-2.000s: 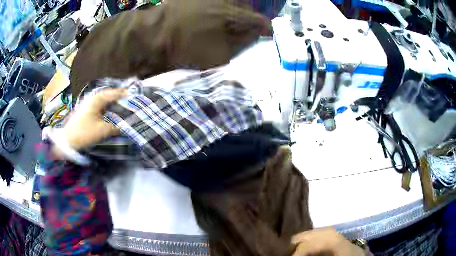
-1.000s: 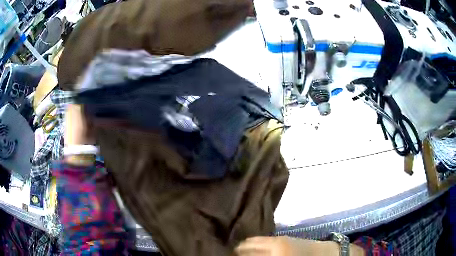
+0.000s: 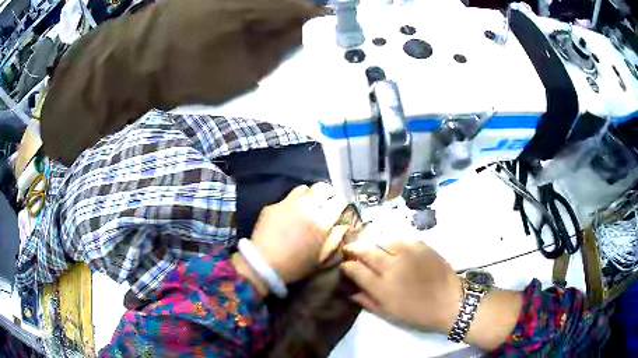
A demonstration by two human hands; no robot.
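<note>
My left hand (image 3: 290, 231) and my right hand (image 3: 402, 280) meet just in front of the needle area of the white sewing machine (image 3: 420, 77). Their fingertips pinch a folded edge of the brown fabric (image 3: 308, 318), which hangs down between and below them. The dark band (image 3: 273, 185) lies behind my left hand. The plaid fabric (image 3: 154, 199) is spread and bunched to the left. The needle is hidden behind the machine head, and the presser foot cannot be made out clearly.
More brown fabric (image 3: 168, 63) is heaped behind. Black-handled shears (image 3: 556, 224) and slim snips lie right of the needle. White cords (image 3: 619, 241) sit in a box at the right edge. Yellow-handled scissors (image 3: 37, 194) are at far left. A black strap (image 3: 549, 77) crosses the machine arm.
Both hands have moved in to the machine head, the left rightward and the right upward. The brown fabric's edge is now at the needle area. The plaid shows spread out at left again.
</note>
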